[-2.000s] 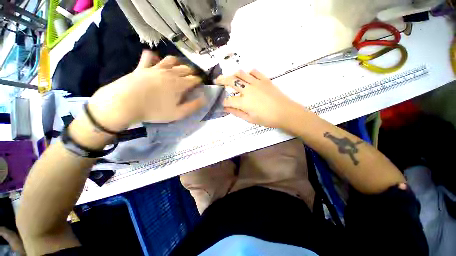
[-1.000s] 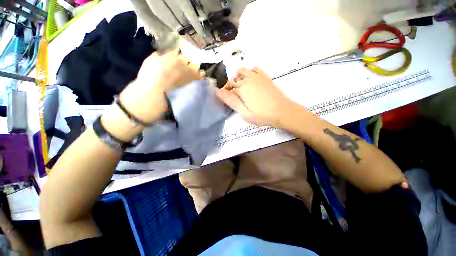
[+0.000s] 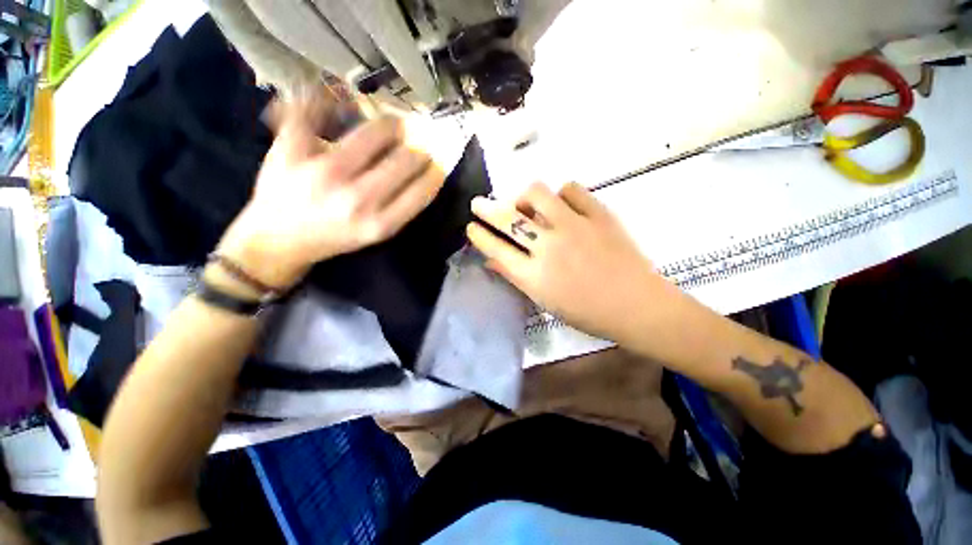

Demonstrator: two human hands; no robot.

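A grey fabric piece [image 3: 474,330] lies at the front edge of the table, with its tip over the edge. A black fabric piece [image 3: 400,282] lies against it, its point near the needle area. My left hand [image 3: 330,181] is over the black piece, fingers spread and blurred; whether it grips cloth cannot be told. My right hand [image 3: 570,250] has its fingertips on the edge where black and grey meet; a grip cannot be made out. The sewing machine head [image 3: 373,43] is above, with the presser foot [image 3: 453,101] beyond my fingers.
A black fabric heap [image 3: 171,149] lies at the left. Scissors [image 3: 874,122] with red and yellow loops lie at the right. A printed ruler [image 3: 821,229] runs along the front edge. A blue plastic crate [image 3: 341,479] is below the table. A purple part [image 3: 19,362] is far left.
The grey piece has shifted toward the front edge, and more black fabric now shows between my hands. My right hand has moved slightly down and right. The view has shifted closer to the table.
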